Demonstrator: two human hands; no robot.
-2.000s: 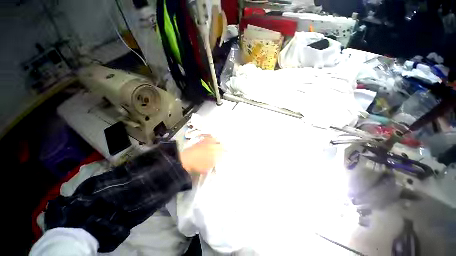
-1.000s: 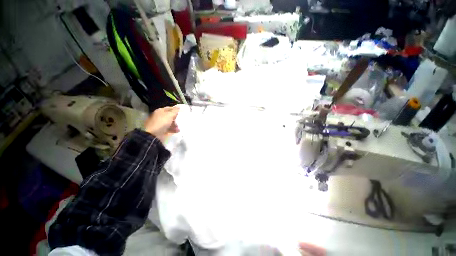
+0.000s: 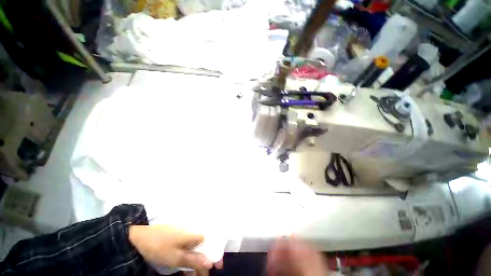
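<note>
The white garment piece (image 3: pixel 140 156) lies spread over the table left of the sewing machine (image 3: pixel 366 132), overexposed by glare. My left hand (image 3: pixel 169 247) is at the bottom, in a dark plaid sleeve, with its fingers closed on the cloth's near edge. My right hand (image 3: pixel 296 259) is blurred and cut off by the bottom edge, near the table's front edge; its grip cannot be told. The needle area is lost in glare. Black-handled scissors (image 3: pixel 339 170) lie on the bed under the arm. Thread snips (image 3: pixel 301 100) lie on top of the head.
A white fabric pile (image 3: pixel 177 40) is at the back behind a pale rod. Thread cones (image 3: pixel 377 70), one orange-topped, stand behind the machine among plastic bags. A second beige machine (image 3: pixel 24 129) is at the left edge. A red-rimmed bin (image 3: pixel 377 262) shows below the table.
The view has swung right and down. My left hand has moved from the cloth's far left part to its near edge. My right hand shows more fully at the bottom.
</note>
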